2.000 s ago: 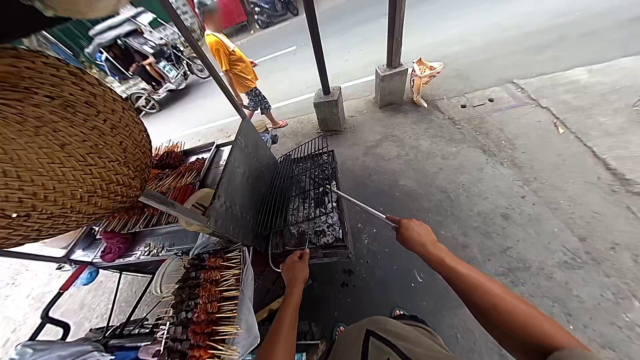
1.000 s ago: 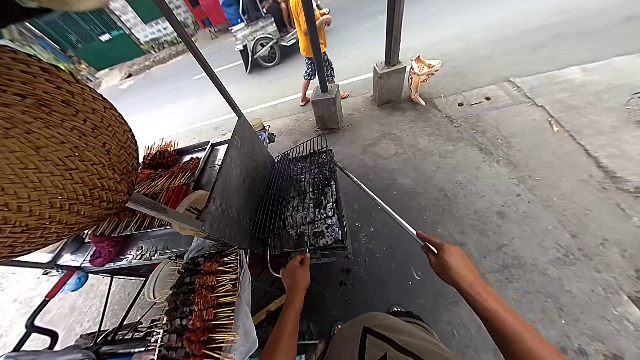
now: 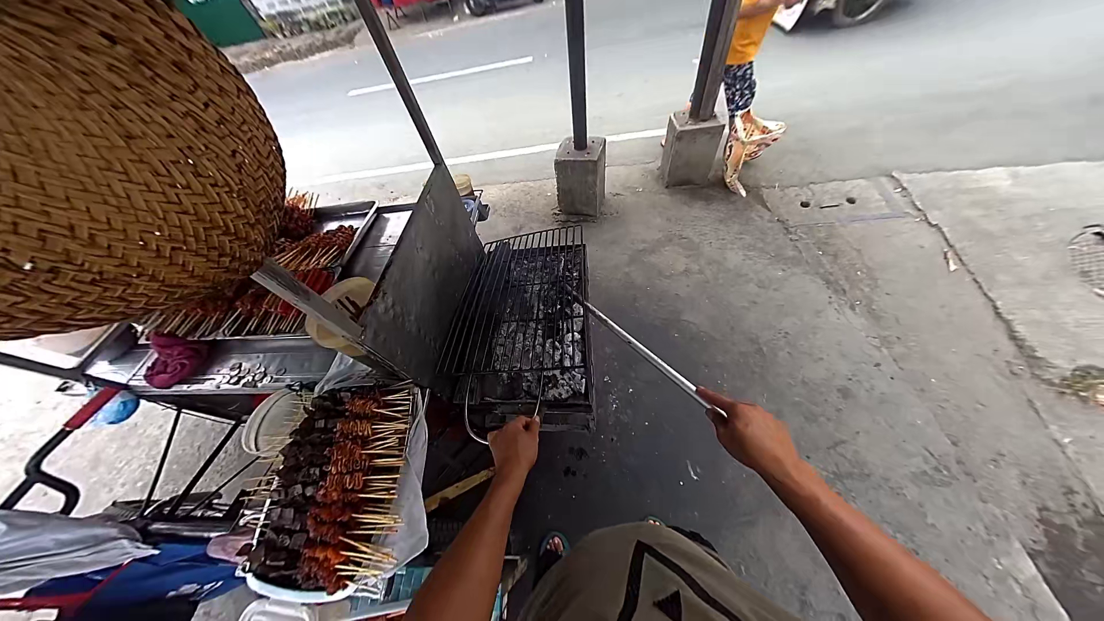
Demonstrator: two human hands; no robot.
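Note:
My left hand (image 3: 515, 444) grips the wire handle at the near end of a grill grate (image 3: 487, 323), which sits tilted over a metal charcoal grill (image 3: 589, 405). Grey and black charcoal (image 3: 539, 349) lies beneath the bars. In my right hand (image 3: 752, 434) is one end of a long metal rod (image 3: 651, 360); its far end reaches into the coals at the grill's right side, where the tip is hard to make out. An upright metal sheet (image 3: 424, 276) stands along the grill's left side.
A tray of skewered meat (image 3: 345, 487) is at the lower left, with more skewers (image 3: 319, 247) on the cart behind. A large woven basket (image 3: 129, 164) fills the upper left. Posts on concrete blocks (image 3: 580, 177) stand beyond the grill; a person in a yellow shirt (image 3: 749, 39) is by the road.
The rod's far end has shifted among the coals and my right hand has moved, while my left hand stays on the grate's handle. The person in yellow has walked to the right along the road.

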